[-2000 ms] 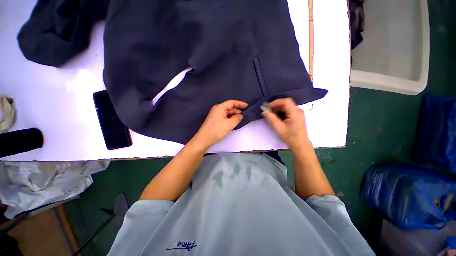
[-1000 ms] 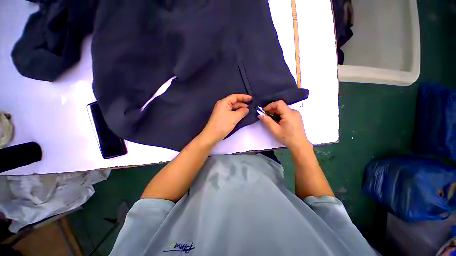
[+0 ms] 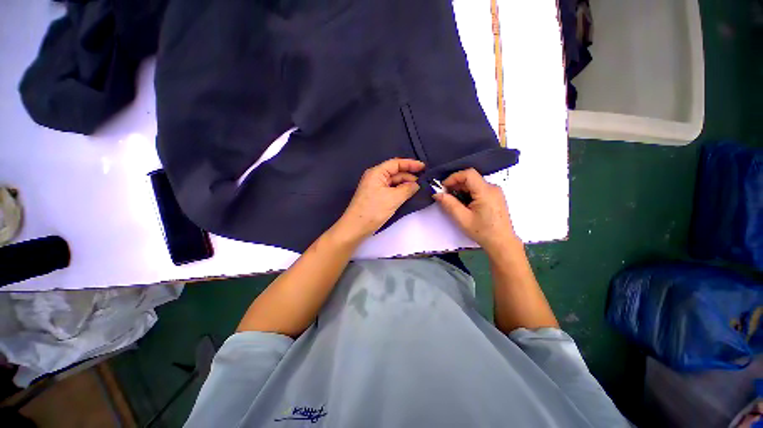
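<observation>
A dark navy garment [image 3: 335,125] lies spread on the white table, with a short straight welt line and a slit-like opening showing white. Its lower right edge is folded up near my hands. My left hand [image 3: 383,194] pinches the cloth at that edge between thumb and fingers. My right hand [image 3: 478,205] is just right of it, closed on small snips [image 3: 437,186]. The silver tips of the snips point at the cloth by my left fingertips. The rest of the snips is mostly hidden in my fingers.
A black phone [image 3: 181,224] lies partly beside the garment's left edge. A black cylinder [image 3: 33,260] is far left. Another dark garment [image 3: 79,75] lies upper left. A tape strip [image 3: 499,75] runs at right. A pale tub [image 3: 640,127] and blue bags [image 3: 682,309] are beyond the table.
Since two seconds ago the view has shifted slightly, and the snips have turned so their silver tips show clearly. In the last second the hands have barely moved.
</observation>
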